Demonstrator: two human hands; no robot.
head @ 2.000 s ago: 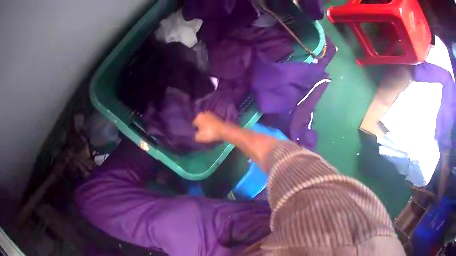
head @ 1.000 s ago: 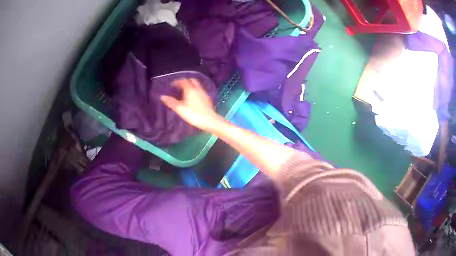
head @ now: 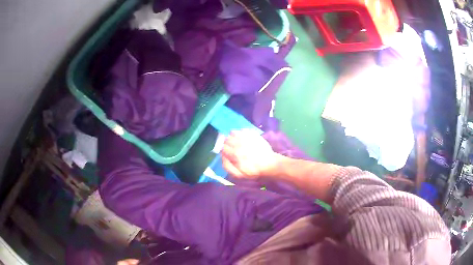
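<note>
My right hand is over the blue stool, beside the green basket. Its fingers are curled and washed out by glare; whether they hold anything I cannot tell. A small white patch shows by the fingertips and a white strip lies below them. Purple garments with thin white piping fill the basket. One purple piece hangs over its right rim, with a white edge line. A bit of skin, likely my left hand, shows at the bottom edge, almost wholly cut off.
A red stool stands on the green floor at the upper right. Glaring white material lies below it. Crumpled white scraps lie in the basket. My purple-trousered leg crosses below the basket. A grey surface fills the upper left.
My right hand was down on the purple cloth in the basket, then opened above it. It has moved right, out over the blue stool, with fingers curled. The view has shifted.
</note>
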